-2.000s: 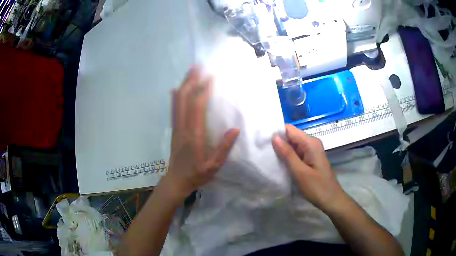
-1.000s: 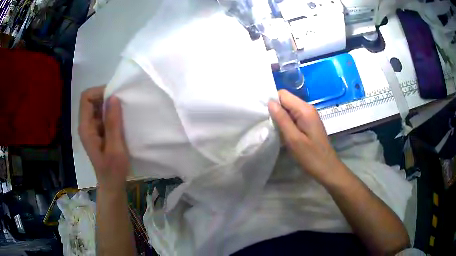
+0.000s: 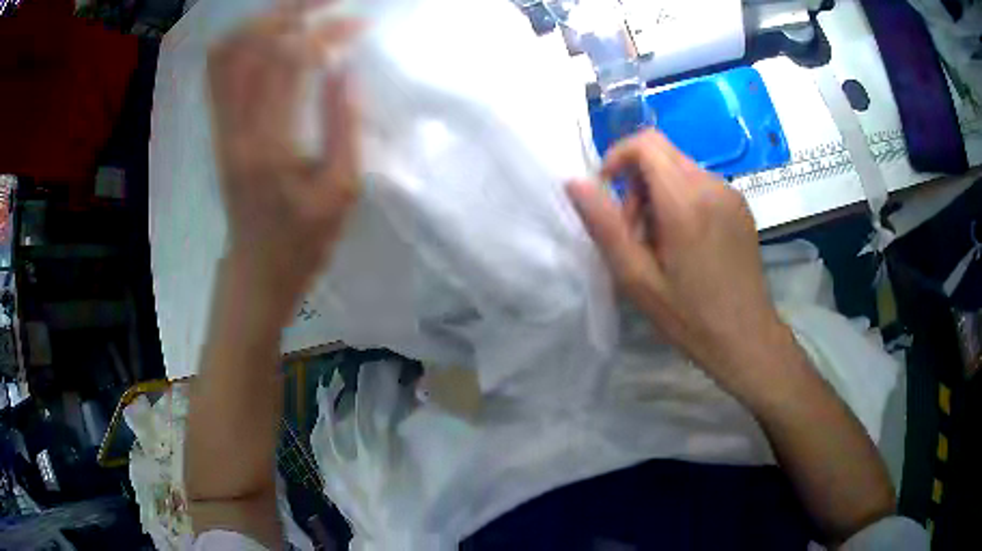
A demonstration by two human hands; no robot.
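Note:
The thin white garment piece (image 3: 485,215) lies bunched and blurred on the table, running from the machine down to the lap. My left hand (image 3: 285,129) is at the upper left, blurred, at the cloth's left side; its fingertips are unclear. My right hand (image 3: 678,237) is beside the blue plastic cover (image 3: 711,124), thumb and fingers at the cloth's right edge; whether they pinch it is unclear. The clear guard (image 3: 616,65) of the overlock machine (image 3: 689,32) is just above. The needle is hidden.
A purple-black phone (image 3: 915,86) lies at the right near a hanging white strip (image 3: 856,151). A printed ruler (image 3: 802,169) runs along the table's front edge. White pieces cover the lap, with a tan piece (image 3: 452,390) among them. A yellow-framed basket (image 3: 118,425) stands lower left.
My left hand has moved up and somewhat right from the table's left side. The spread cloth has bunched up. My right hand stays by the blue cover. The machine and table sit higher in view.

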